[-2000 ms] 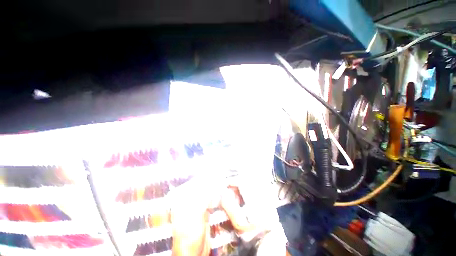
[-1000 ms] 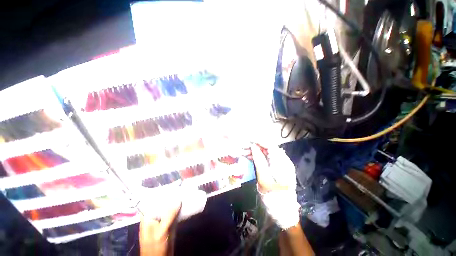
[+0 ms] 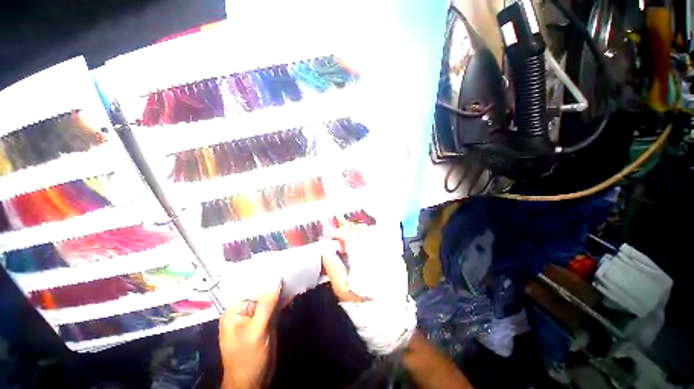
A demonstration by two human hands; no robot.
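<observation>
The thread shade card (image 3: 259,121) lies open, with rows of coloured thread tufts on white pages and a dark ringed spine (image 3: 152,182). My left hand (image 3: 249,330) is at the lower edge of the right page, its fingers on a small pale swatch (image 3: 301,275). My right hand (image 3: 351,270) is at the lower right of that page, beside the tufts, with fingertips near the swatch's right end. Glare hides its outline, so whether it grips anything is unclear. A bulky white covering (image 3: 380,323) surrounds my right wrist.
An electric iron (image 3: 475,99) and a black ribbed part (image 3: 530,91) stand right of the card. A yellow-orange hose (image 3: 593,190) curves below them. Dark blue cloth (image 3: 525,228), crumpled clear plastic (image 3: 456,323) and a folded white thing (image 3: 635,281) lie at the lower right.
The view has shifted and the glare has lessened. My right hand has moved left from the card's lower right edge towards my left hand and the swatch.
</observation>
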